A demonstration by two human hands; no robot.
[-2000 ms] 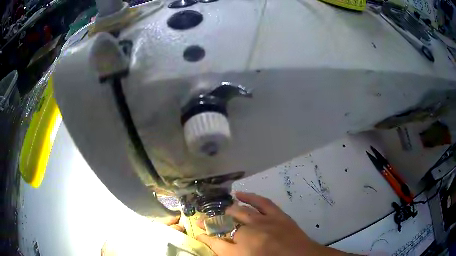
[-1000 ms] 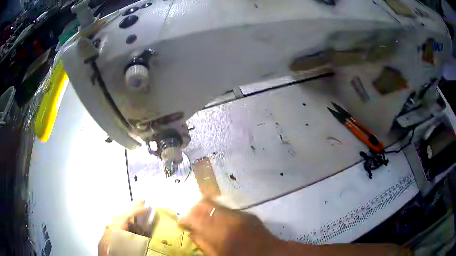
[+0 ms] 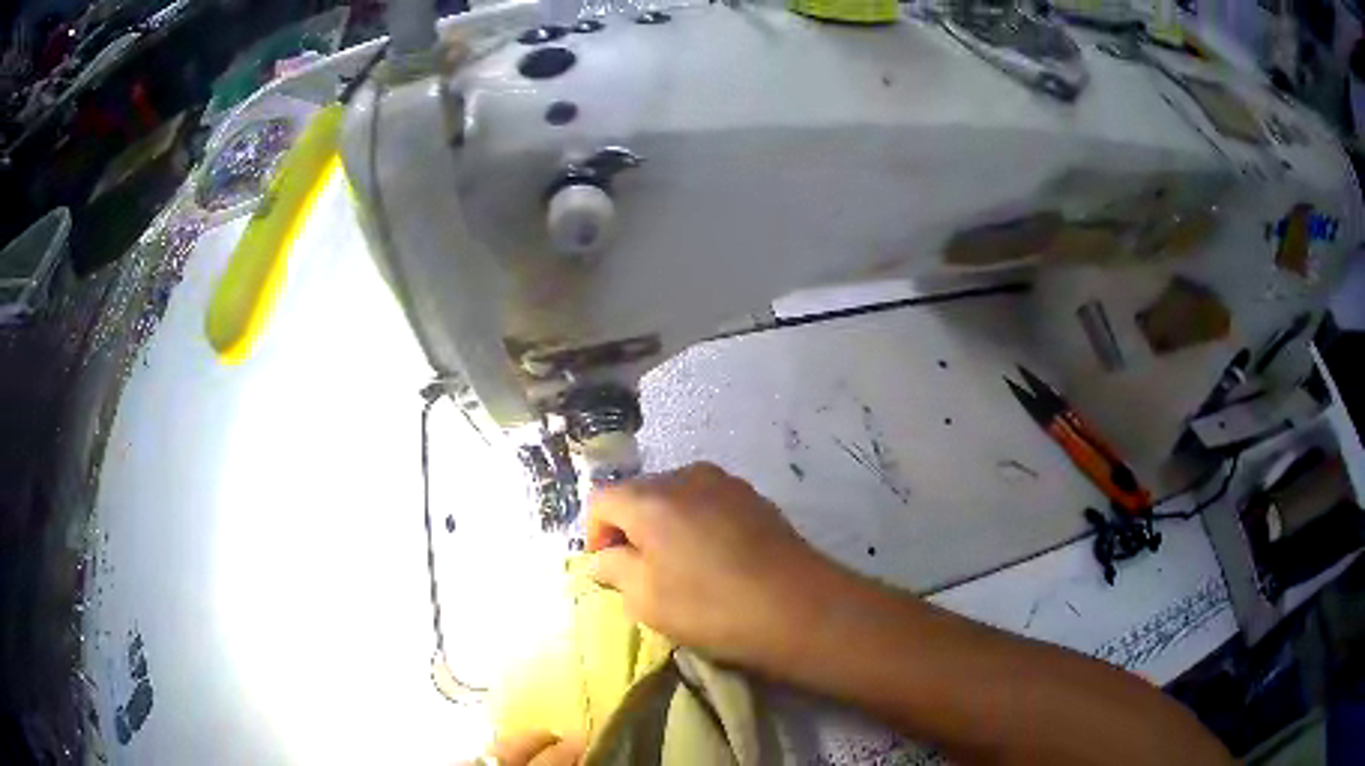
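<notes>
A khaki garment piece (image 3: 621, 673), yellow under the lamp, lies bunched at the front of the machine bed, its upper end close to the presser foot area (image 3: 554, 486). My right hand (image 3: 696, 554) is shut on the upper end of the cloth, just below the tension dial (image 3: 606, 445), with fingers bent. My left hand (image 3: 536, 748) is at the bottom edge, mostly cut off, with its fingers on the cloth's lower left part. The needle tip is lost in glare and behind machine parts.
The white machine head (image 3: 779, 195) arches over the bed. Orange-handled snips (image 3: 1081, 442) lie to the right, with a dark thread tangle (image 3: 1123, 539) beside them. A yellow curved piece (image 3: 274, 247) hangs at the left. Ruler marks (image 3: 1168, 626) run along the front right edge.
The right hand has moved up from the front of the bed to the needle area with the cloth. The left hand is now lower and mostly out of view. The camera view has shifted.
</notes>
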